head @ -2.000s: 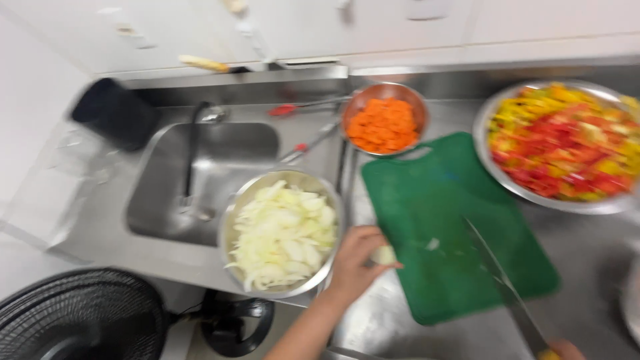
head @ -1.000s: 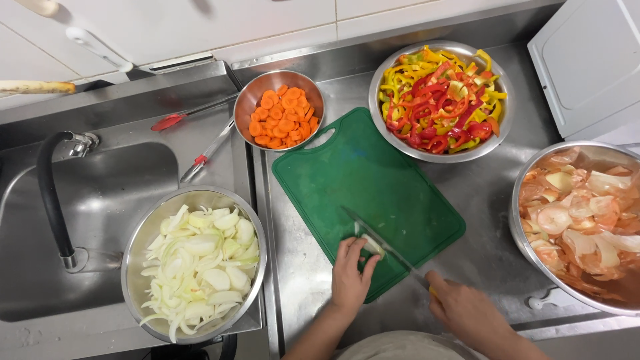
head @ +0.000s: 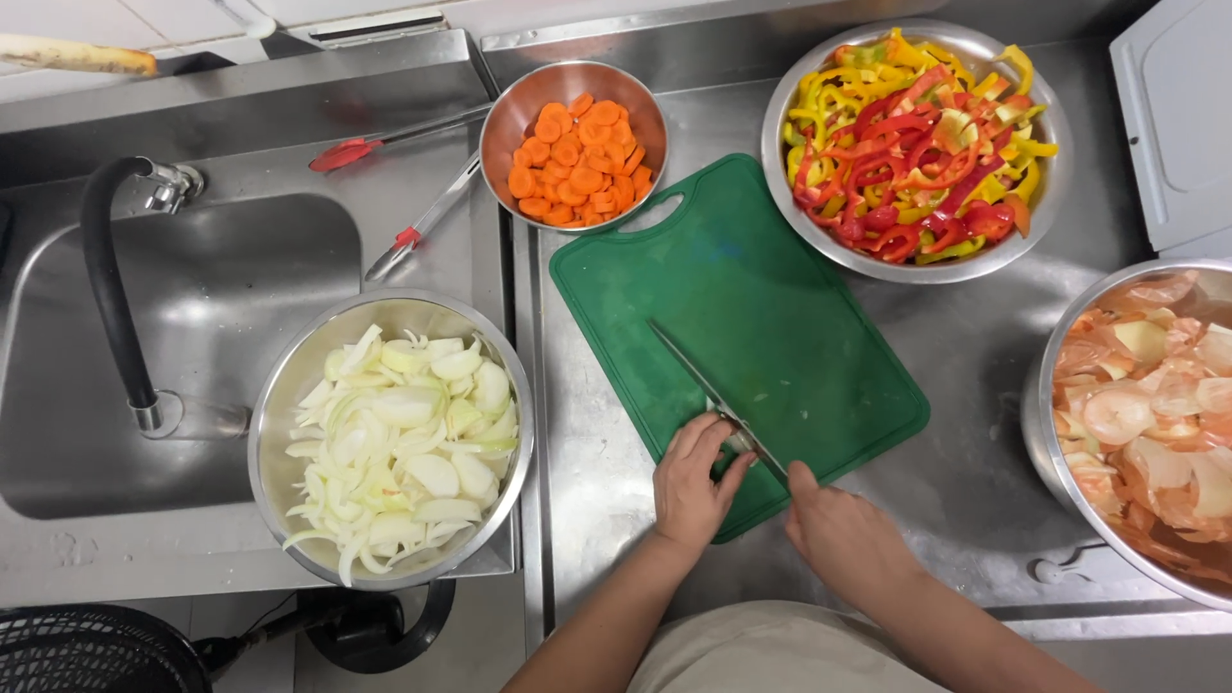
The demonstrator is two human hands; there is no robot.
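Observation:
A green plastic cutting board (head: 770,318) lies on the steel counter. My right hand (head: 847,539) grips a kitchen knife (head: 688,364) whose blade points up and left across the board's lower part. Against the blade, my left hand (head: 701,481) pinches a small pale piece of onion (head: 736,441), mostly covered by the fingers. Left of the board, a steel bowl holds sliced onion (head: 404,433). Carrot slices (head: 582,159) fill a smaller bowl above the board, and strips of red and yellow pepper (head: 914,144) a large one at its upper right.
A steel pot (head: 1044,423) of onion skins stands at the right, near a white plastic panel (head: 1179,125). On the left are a sink (head: 192,318) with a black hose tap (head: 111,279) and red-tipped tongs (head: 423,226). A black fan (head: 96,650) sits below the sink edge.
Two seconds ago my left hand was between the onion bowl and the board, with a pale piece; it is now on the board at the knife. The view has shifted.

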